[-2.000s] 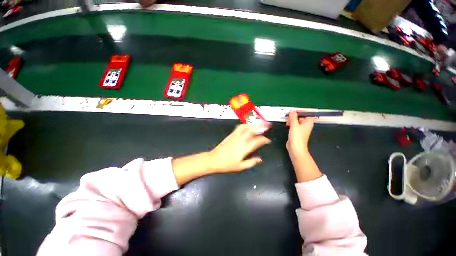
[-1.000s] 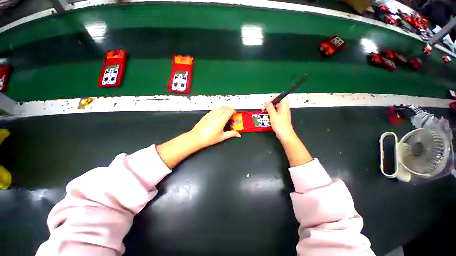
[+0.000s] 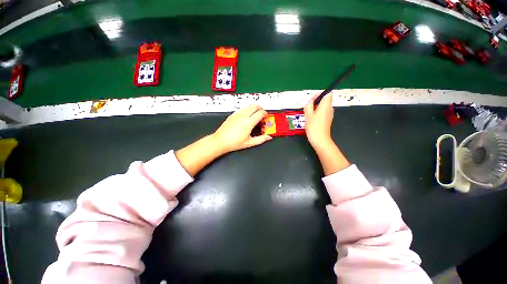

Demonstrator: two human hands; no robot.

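A red plastic unit [image 3: 282,125] lies lengthwise on the dark bench, just in front of the white rail. Its orange-yellow end piece [image 3: 269,125] points left and its pale, dark-spotted panel [image 3: 297,121] lies to the right. My left hand [image 3: 240,131] grips the orange-yellow end between thumb and fingers. My right hand [image 3: 319,122] is at the unit's right end and holds a thin black hand tool [image 3: 337,84], whose visible end points up and right over the rail. The tool's lower tip is hidden by my right hand.
The green conveyor belt [image 3: 256,66] runs beyond the white rail [image 3: 183,104] and carries several red units, such as one straight ahead [image 3: 225,69]. A white fan [image 3: 482,158] stands at right, with red and silvery scraps [image 3: 486,119] behind it. Yellow fan parts [image 3: 10,190] show at left.
Two seconds ago the unit lay tilted across the rail under my left hand. It now lies lengthwise on the bench between both hands, and the tool has swung from level to pointing up.
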